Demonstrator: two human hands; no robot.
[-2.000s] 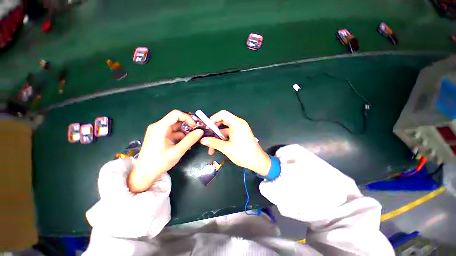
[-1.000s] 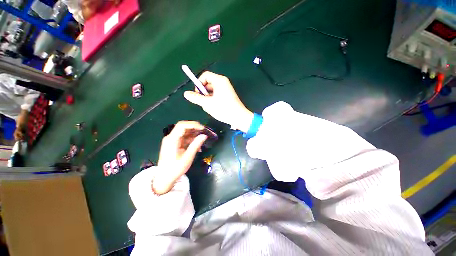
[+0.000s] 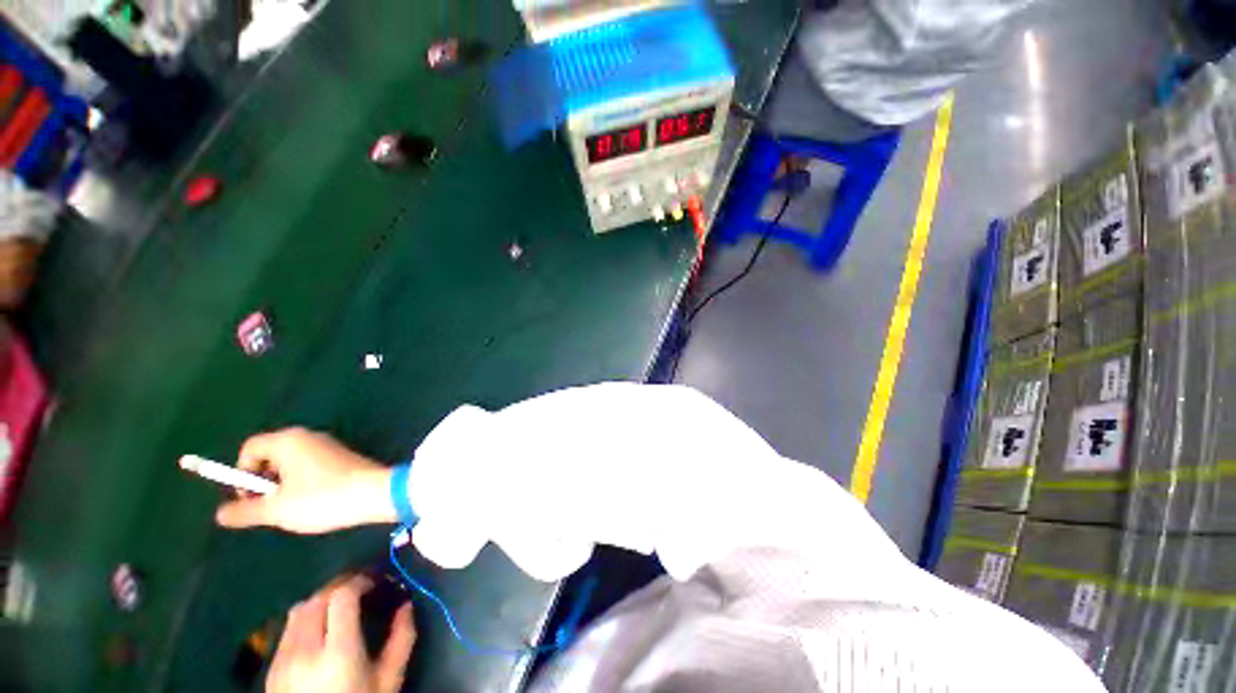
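My right hand is closed on a slim white pen-like tool, which points left over the green surface. A blue wrist strap with a thin blue cord is on that wrist. My left hand is at the bottom edge, partly cut off, its fingers curled on a dark device that is blurred and mostly hidden. An orange piece shows left of it. Watch housings with pink-red rims lie apart on the green surface: one ahead of my right hand, one at lower left.
A power supply with red readouts and blue film stands at the bench's far edge. A small white connector lies before my right arm. A person's pale smock, a blue stool and wrapped cartons are at right.
The view has swung right, bringing the floor and cartons in. My right hand has moved away from the left with the white tool still in it. My left hand is now near the bottom edge.
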